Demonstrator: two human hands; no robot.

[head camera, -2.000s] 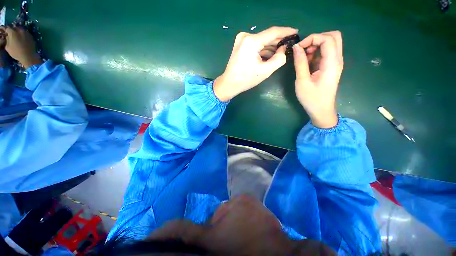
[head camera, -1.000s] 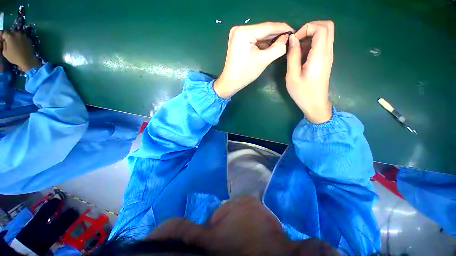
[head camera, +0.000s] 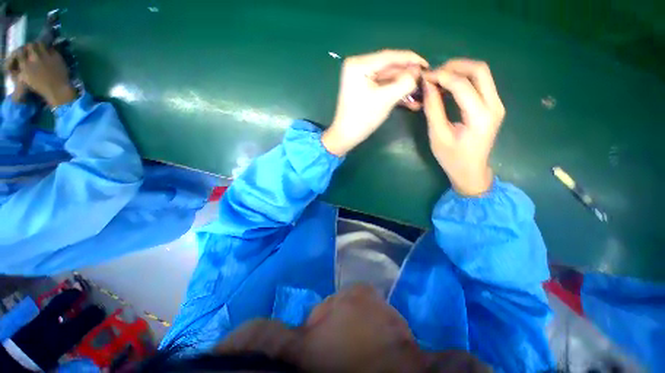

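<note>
A small dark module (head camera: 417, 93) is held between the fingertips of both my hands above the green surface (head camera: 240, 65). My left hand (head camera: 368, 95) grips it from the left, and my right hand (head camera: 467, 116) touches it from the right with thumb and forefinger. The fingers hide most of the module, and its details are blurred. A slim pen-like tool (head camera: 578, 193) with a pale handle and thin metallic tip lies on the green surface to the right of my right hand.
A neighbouring worker's hands (head camera: 45, 71) are over dark glittering parts at the far left. A white scrap (head camera: 334, 55) lies left of my hands, another (head camera: 153, 9) near the far edge. A faint clear piece (head camera: 547, 103) lies at right. A red stool (head camera: 113, 339) stands lower left.
The view has shifted, so the bench and tool sit lower in the picture. The module has been turned between my fingertips and shows less than two seconds ago. The neighbour's hands have come closer together.
</note>
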